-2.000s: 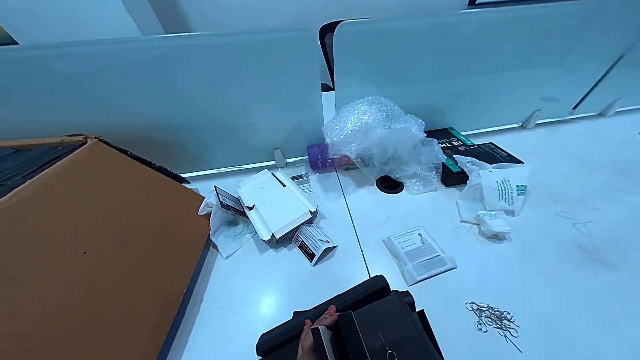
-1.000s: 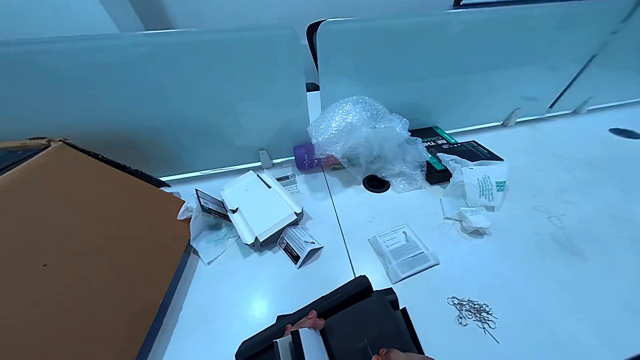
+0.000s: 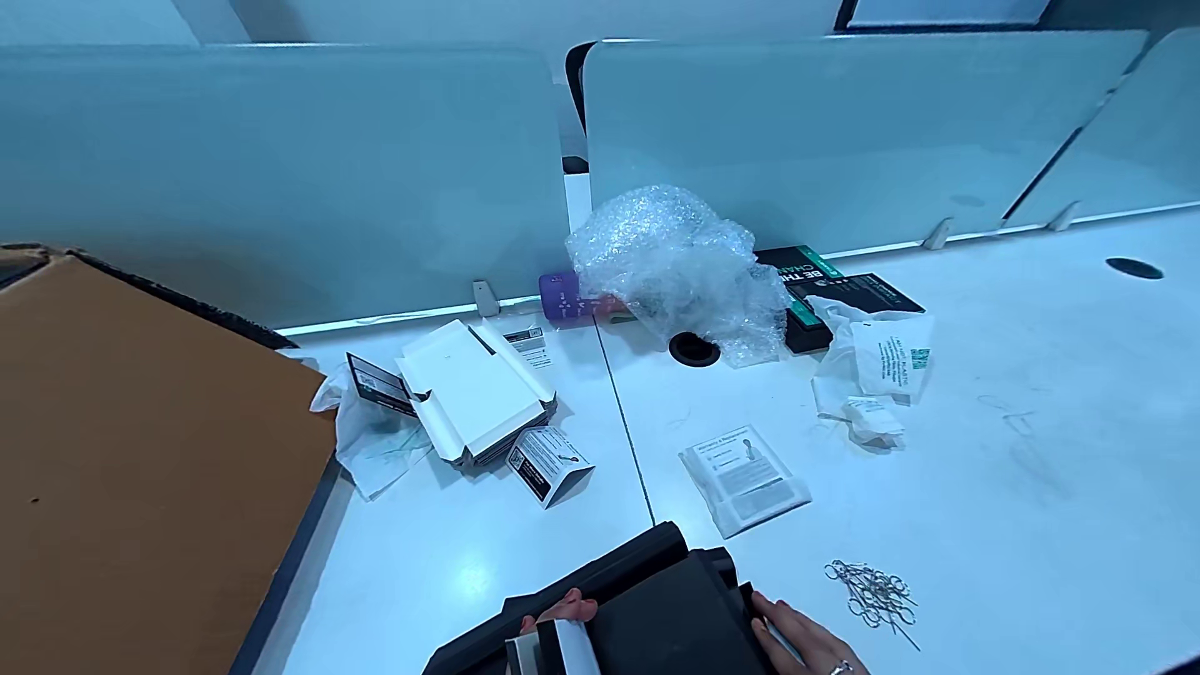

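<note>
Black boxes (image 3: 666, 614) lie stacked at the bottom centre, cut off by the lower edge of the view. My left hand (image 3: 562, 611) is closed around a smaller black-and-white box (image 3: 562, 647) that stands against them; only its fingers show. My right hand (image 3: 802, 637), with a ring on one finger, rests flat along the right side of the black boxes, fingers extended. To the right of that hand lies a small heap of metal wire pins or hooks (image 3: 877, 595). Above the boxes is a clear packet with a printed sheet (image 3: 747, 478).
A large cardboard box (image 3: 150, 469) fills the left side. Stacked flat white cartons (image 3: 478, 389), a folded leaflet (image 3: 548, 464), bubble wrap (image 3: 684, 267), a purple cylinder (image 3: 562, 298), black printed boxes (image 3: 844, 291) and white plastic bags (image 3: 886, 356) lie before glass partitions (image 3: 844, 141).
My right hand, only partly seen at the lower edge a second ago, now lies along the right side of the black boxes. The white-edged box by my left hand shows more than two seconds ago.
</note>
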